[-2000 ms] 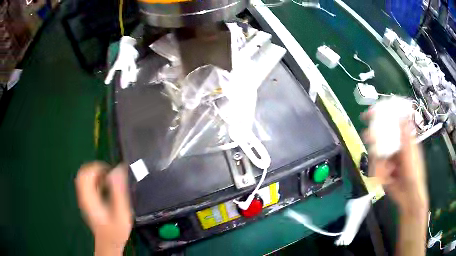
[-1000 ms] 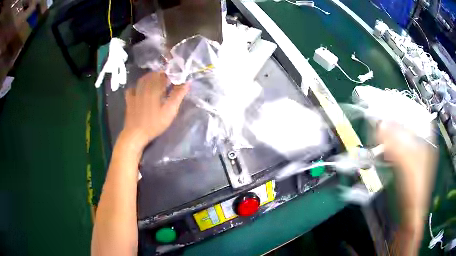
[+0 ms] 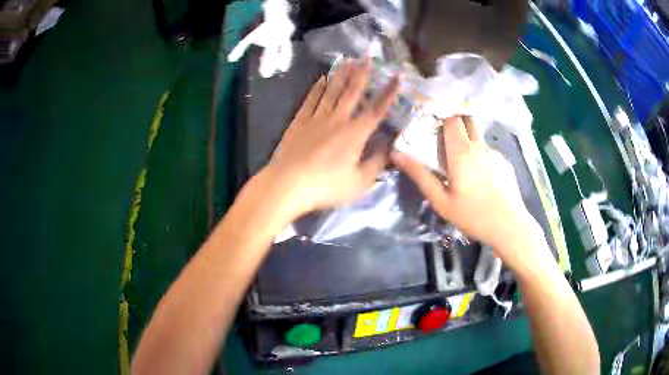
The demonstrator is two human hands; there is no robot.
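Observation:
My left hand [image 3: 326, 150], bare, lies over the crinkled clear film [image 3: 359, 216] with its fingers spread; it holds nothing that I can see. My right hand [image 3: 480, 187], bare, has thumb and fingers around a white power adapter [image 3: 421, 140] among the film below the dark press head [image 3: 466, 33]. A white cord bundle [image 3: 487, 271] hangs at the front edge, beside the slotted clamp bar [image 3: 447, 267]. The fixture is hidden by film and hands.
The black machine base [image 3: 337, 271] has a green button [image 3: 303, 335] front left and a red emergency stop [image 3: 433, 317] front centre. A white glove [image 3: 271, 40] lies rear left. White adapters [image 3: 561, 154] lie on the green conveyor at right, with more piled beyond the white divider bar [image 3: 616, 273].
My right hand has come from the conveyor side to the film under the press head with an adapter. My left hand has moved from the front left onto the film. The view has shifted.

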